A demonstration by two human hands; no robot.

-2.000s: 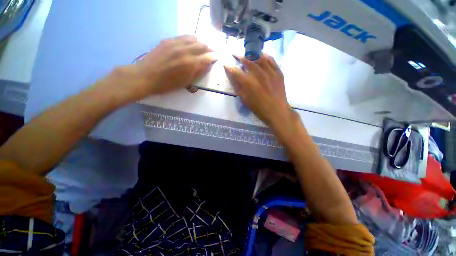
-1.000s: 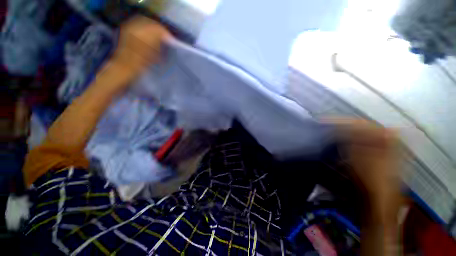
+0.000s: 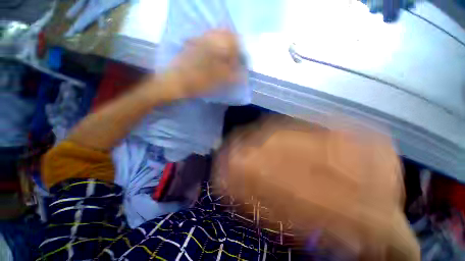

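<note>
My left hand (image 3: 211, 63) is blurred, with curled fingers, over the pale blue cut panel (image 3: 196, 15) at the table's front edge. Whether its fingers grip the cloth cannot be told. The panel's lower part shows below the hand, overhanging the edge. My right hand (image 3: 311, 178) is large and strongly blurred, close to the camera, in front of the table edge and over my lap. Its fingers and anything in them cannot be made out.
The white machine table (image 3: 346, 46) has a grey front edge and a thin dark curved line. Crumpled pale blue pieces (image 3: 137, 199) lie below it, beside a red-edged dark object (image 3: 164, 182). My checked clothing fills the bottom. Fabric strips (image 3: 94, 12) lie upper left.
The view has swung left from the machine head. Both hands held a panel stretched above my lap; now my left hand is farther right at the table edge, my right nearer the camera.
</note>
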